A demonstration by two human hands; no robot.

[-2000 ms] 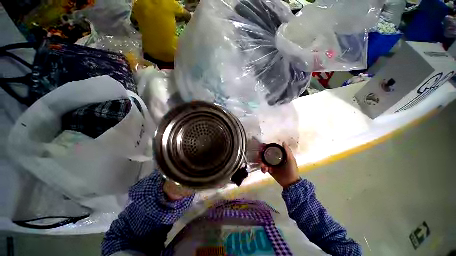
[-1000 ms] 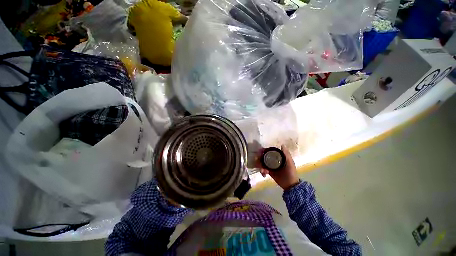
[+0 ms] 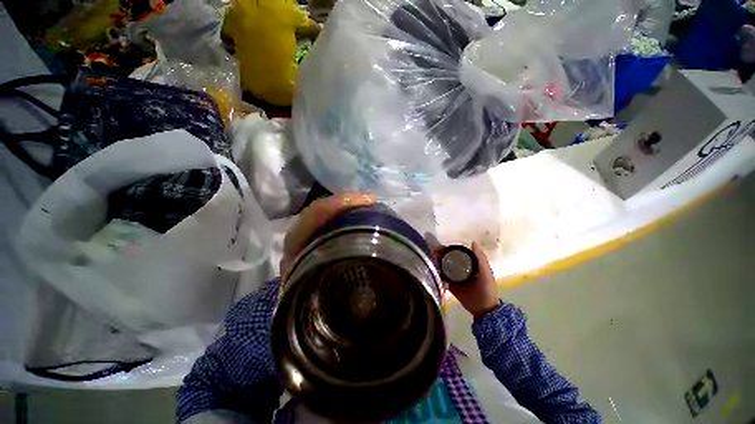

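Observation:
A vacuum flask (image 3: 360, 319) with a wide steel mouth is close to the camera at the centre, its mouth tilted towards the wearer. The inside is dark and a strainer shows faintly in it. My left hand (image 3: 319, 222) is wrapped around the flask's body from the left and far side; its palm is hidden behind the flask. My right hand (image 3: 478, 288) is to the right of the flask and holds the small dark round lid (image 3: 457, 264) with a pale centre. Checked sleeves cover both forearms.
A white ledge (image 3: 546, 203) with a yellow edge runs behind my hands. It bears an open white carrier bag (image 3: 190, 265), a dark patterned bag (image 3: 141, 108), a large clear plastic bag (image 3: 356, 99) and a white box (image 3: 687, 132). A person in yellow (image 3: 263, 54) is beyond.
The flask has come closer to the camera and tipped towards the wearer, covering much of the apron. The fingers of my left hand now show over its far side. My right hand has barely moved.

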